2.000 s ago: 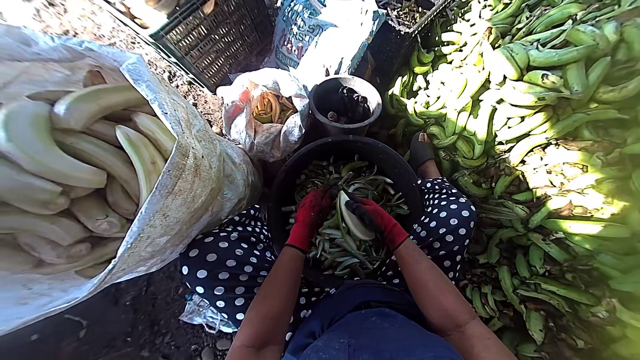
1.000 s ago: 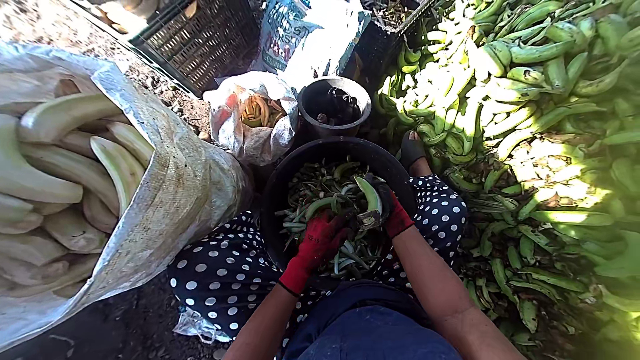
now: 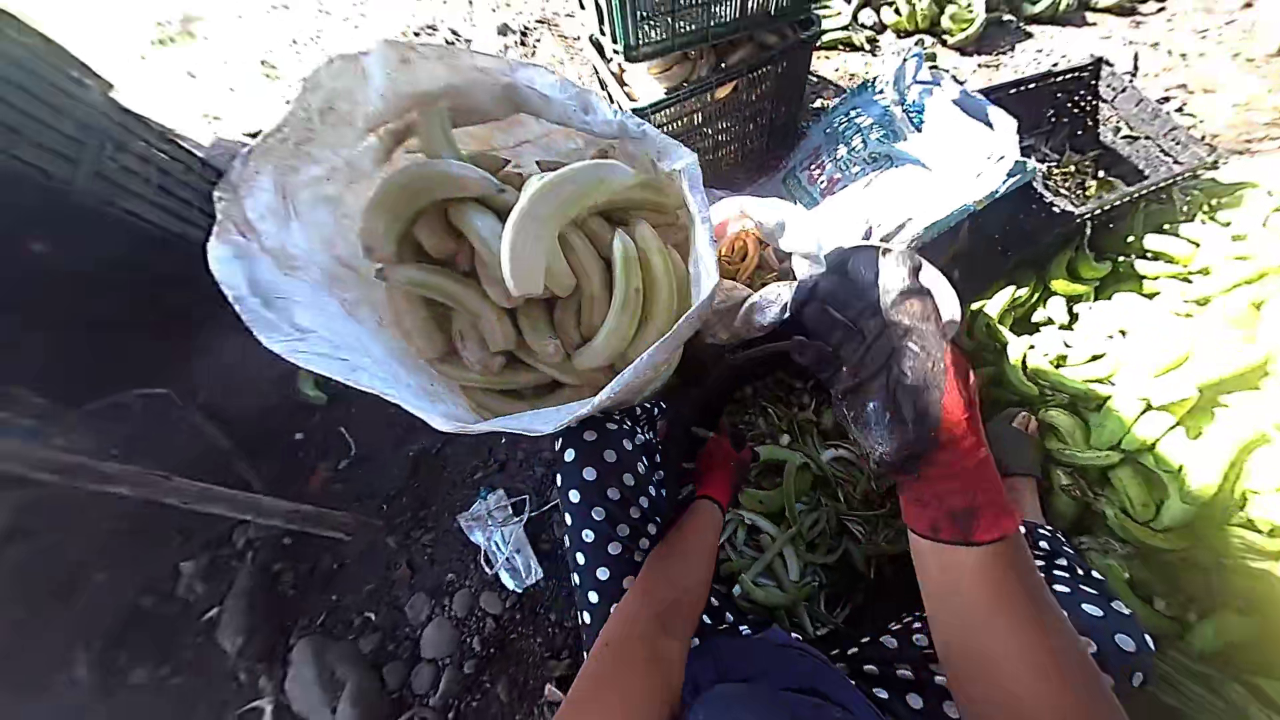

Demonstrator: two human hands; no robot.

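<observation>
My right hand [image 3: 900, 380], in a red glove with a black, dirty coating, is raised above the peel-filled dark tub; whether it holds anything is unclear. My left hand [image 3: 722, 465], in a red glove, is low at the tub's left side, its fingers partly hidden in shadow. Green plantain peels [image 3: 790, 530] fill the tub between my legs. To the left, a white woven sack [image 3: 300, 290] stands wide open, full of peeled plantains [image 3: 625, 300]. One pale peeled plantain [image 3: 545, 225] shows over the others near the sack's middle.
Unpeeled green plantains [image 3: 1130, 470] lie heaped at the right. Behind are stacked plastic crates [image 3: 740, 110], a printed bag [image 3: 870, 150], a black crate [image 3: 1150, 140] and a small bag with orange-brown pieces [image 3: 745, 250]. A stick [image 3: 200, 495] and stones [image 3: 435, 640] lie at the left.
The view has swung left toward the sack. My right hand has risen from the tub; earlier it was at a partly green plantain there. My left hand has moved to the tub's left side.
</observation>
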